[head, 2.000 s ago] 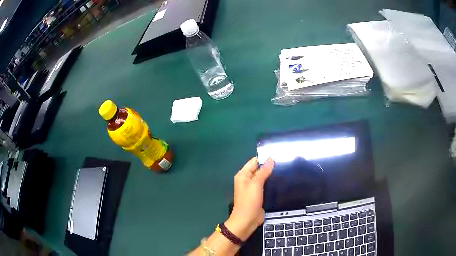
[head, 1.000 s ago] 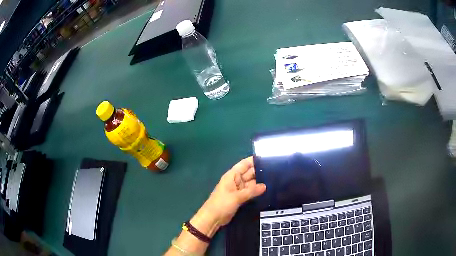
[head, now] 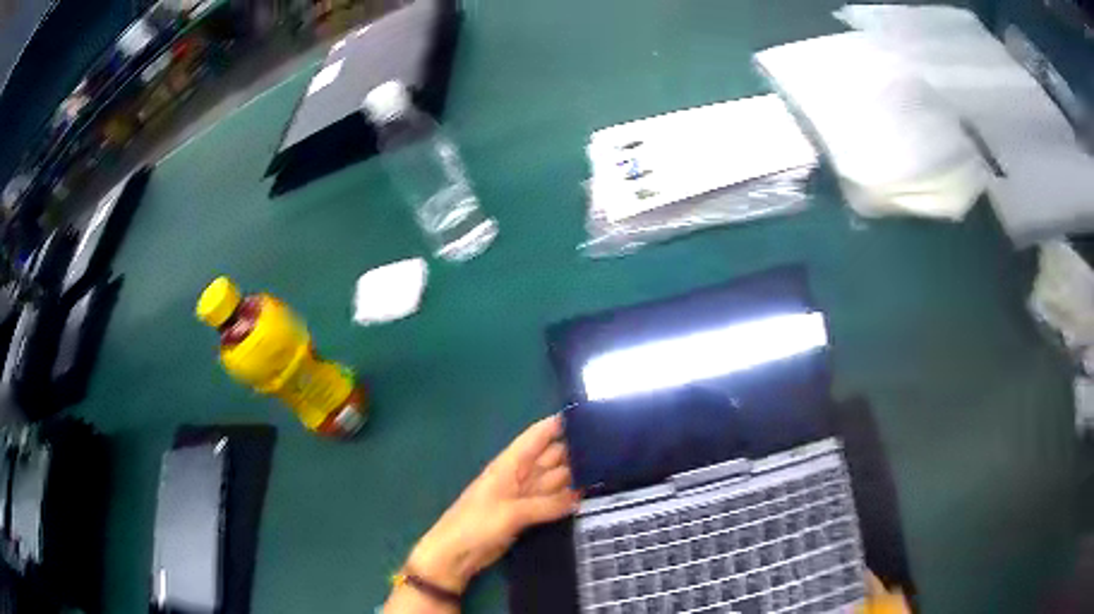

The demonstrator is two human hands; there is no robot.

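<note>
An open laptop [head: 708, 414] lies on a black pad [head: 870, 480] at lower centre right. Its glossy black screen reflects a bright white strip, and its base with dark keys is cut off by the bottom edge. My left hand [head: 504, 504] is bare and holds the screen's left edge near the hinge, with the fingers at the edge and the thumb lower. My right hand [head: 885, 596] shows only as a small, blurred yellow-covered part at the base's lower right edge; the rest is out of the picture.
Left of the laptop stand a yellow-labelled bottle [head: 282, 360], a folded white wipe [head: 390, 292] and a clear bottle [head: 432, 174]. Closed laptops [head: 190, 528] lie left and far. Wrapped printed sheets [head: 702, 168], white bags [head: 870, 120] and crumpled wipes [head: 1065, 288] lie right.
The view has shifted, so most things sit further left and the picture is blurred. My left hand remains at the screen's left edge. The yellow-covered part of my right hand has appeared at bottom right.
</note>
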